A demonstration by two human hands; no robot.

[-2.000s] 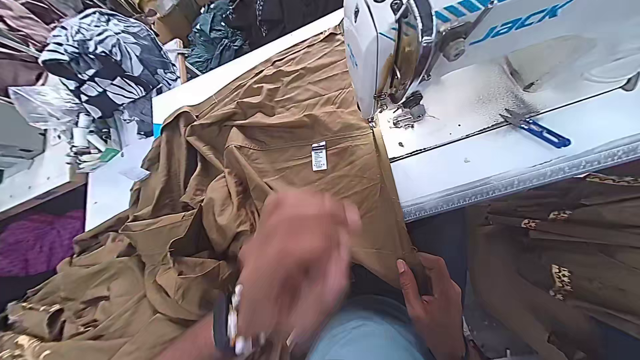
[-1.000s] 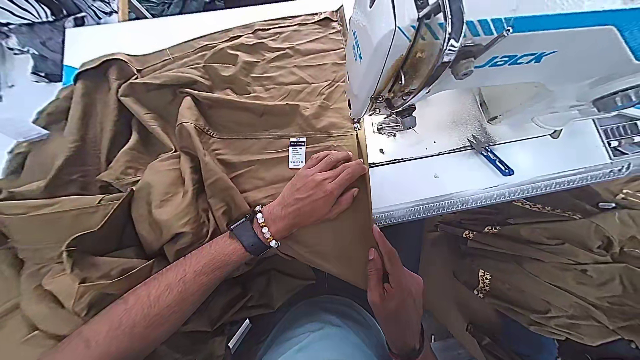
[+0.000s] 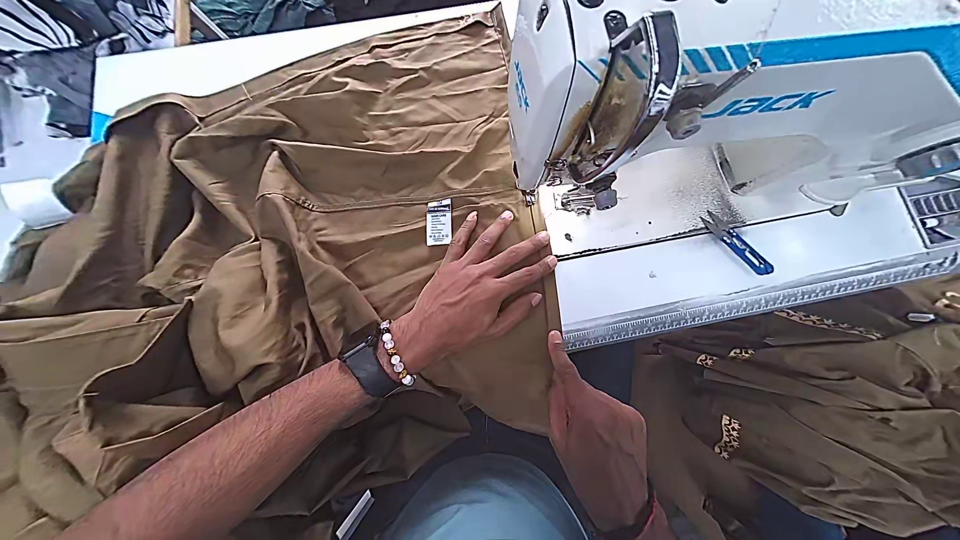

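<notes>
A brown cloth garment (image 3: 405,165) lies spread over the table, its straight right edge running under the presser foot (image 3: 529,196) of a white and blue Jack sewing machine (image 3: 750,82). My left hand (image 3: 476,289) rests flat on the cloth with fingers apart, the fingertips at the folded edge. A white care label (image 3: 439,223) shows just beyond its fingers. My right hand (image 3: 596,431) grips the same edge nearer my body, thumb or finger on top; the rest of its fingers are partly hidden.
Blue thread snips (image 3: 739,244) lie on the machine bed. A ruler tape (image 3: 750,301) runs along the table's front edge. More brown cloth with patterned trim (image 3: 810,412) hangs at the right. Dark and patterned fabrics (image 3: 67,45) are heaped at the back left.
My left hand, blurred over the cloth two seconds ago, now lies flat beside the edge, its fingers more spread than one second ago. My right hand stays at the edge. The view has shifted.
</notes>
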